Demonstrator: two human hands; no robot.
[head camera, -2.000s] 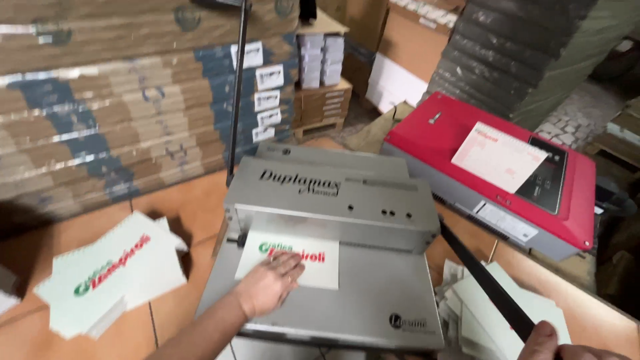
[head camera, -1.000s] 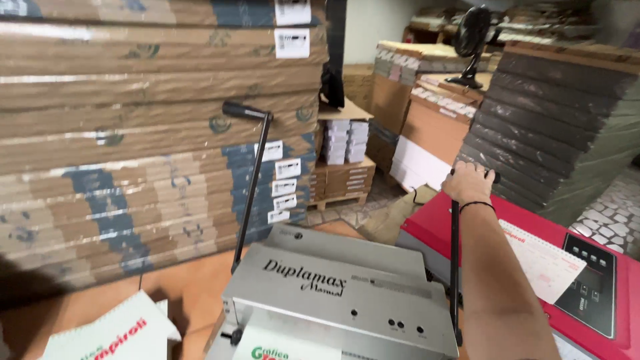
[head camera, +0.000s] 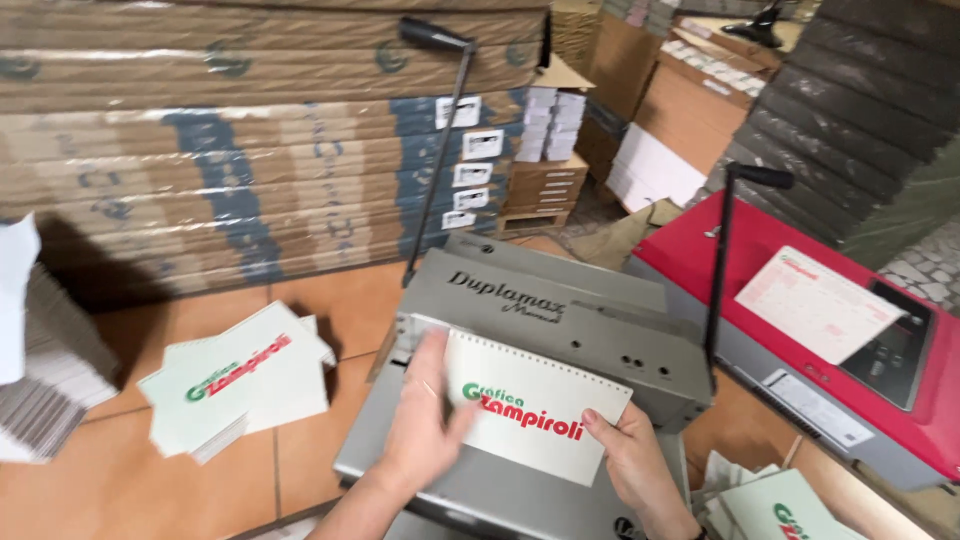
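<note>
A printed sheet or thin pad (head camera: 536, 405) with a row of punched holes along its top edge is tilted over the bed of a grey manual punching machine (head camera: 480, 304). My right hand (head camera: 630, 457) grips its right side, thumb on top. My left hand (head camera: 431, 420) is at its left edge, blurred, with the thumb over the paper; whether it grips cannot be told. The machine's long levers stand up at both sides, the left with a black handle (head camera: 435, 35), the right with another (head camera: 761, 176).
Loose printed sheets (head camera: 262, 375) lie on the tiled surface at left, beside a tall paper stack (head camera: 60, 367). More sheets (head camera: 780, 502) are at lower right. A red and grey machine (head camera: 697, 247) bears a punched sheet (head camera: 817, 300). Wrapped packages (head camera: 322, 165) stand behind.
My right hand has left the lever's handle and now holds the sheet. The sheet has come away from the machine's slot, its holes showing. My left hand is in view again.
</note>
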